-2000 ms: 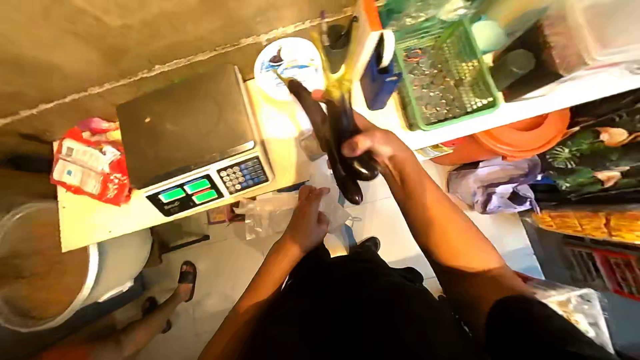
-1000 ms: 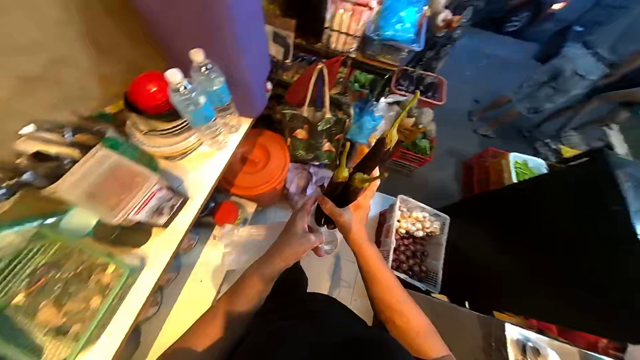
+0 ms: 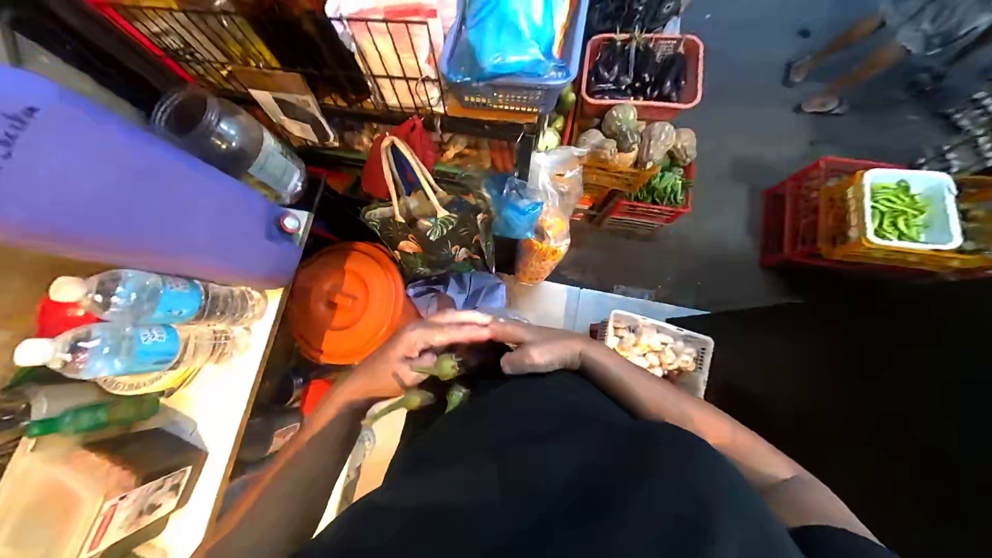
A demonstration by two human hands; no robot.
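Note:
Several eggplants with green stem caps [image 3: 442,366] are held close against my black shirt, their dark bodies mostly lost against the cloth. My left hand [image 3: 411,353] is wrapped around them near the stems. Fingers of my right hand [image 3: 539,347] meet those of my left hand above the dark eggplants, with the index finger extended and the others curled. Whether my right hand also grips an eggplant cannot be told.
An orange lidded bucket [image 3: 345,302] is beside the table edge at left, where water bottles [image 3: 167,298] lie in view. A patterned tote bag [image 3: 430,232] stands ahead. A white basket of garlic [image 3: 655,349] is at right. Further off are vegetable crates [image 3: 798,209] and a person's legs [image 3: 852,70].
The view has swung right, away from the scale and counter. The eggplants, earlier held upright in front of me, are now against my shirt with their stems toward the left.

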